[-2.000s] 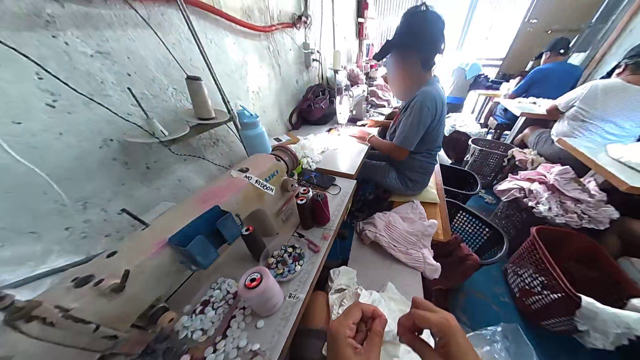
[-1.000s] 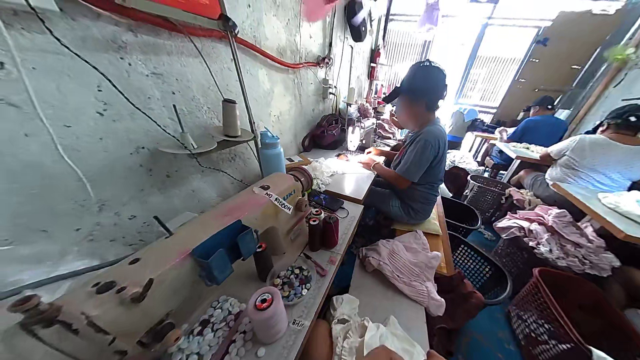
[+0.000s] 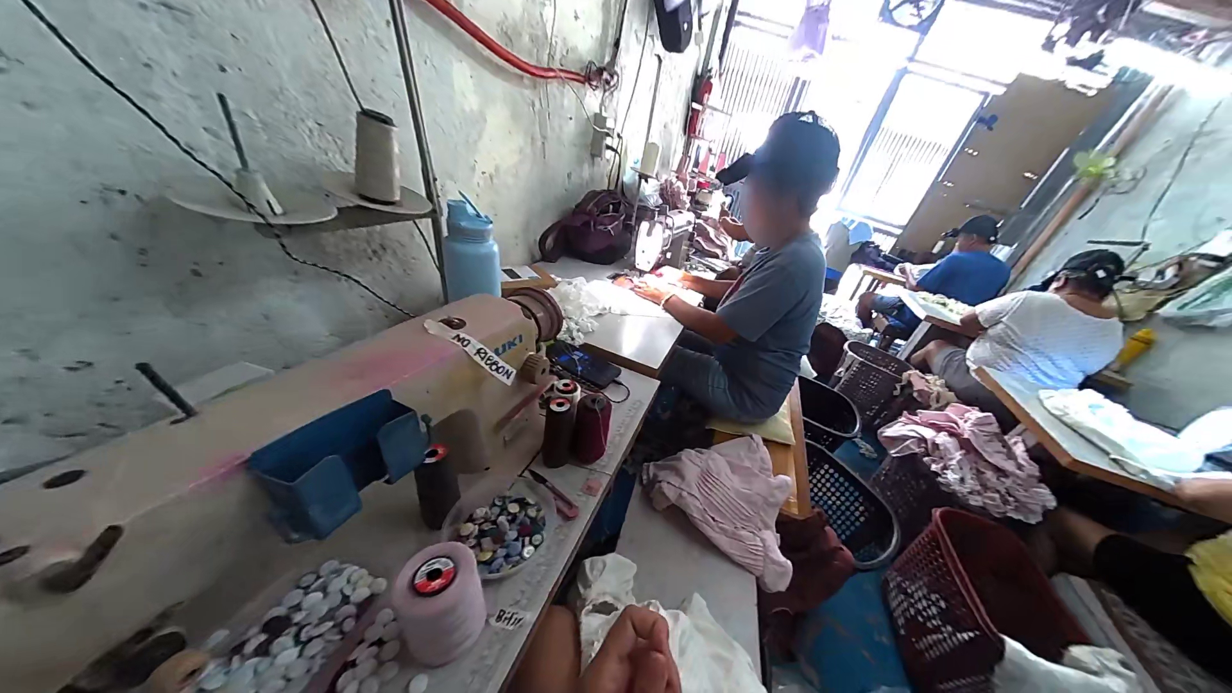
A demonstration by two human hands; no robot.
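One of my hands shows at the bottom edge, fingers curled, over white cloth; I cannot tell which hand it is or whether it grips anything. A bare patch of skin is just left of it, and the other hand cannot be made out. To the left stands a Juki sewing machine with a blue plastic bin on it. Beside it are a pink thread cone, a dish of mixed buttons, loose white buttons, small snips and dark thread spools.
A pink garment lies on the bench ahead. A co-worker sits at the table beyond. Plastic baskets stand on the right, with a pink cloth heap. A blue bottle and a thread cone are near the wall.
Two seconds ago both my hands were raised with fingertips pinched at the bottom; a second ago they were mostly out of view. Now a curled hand shows there again.
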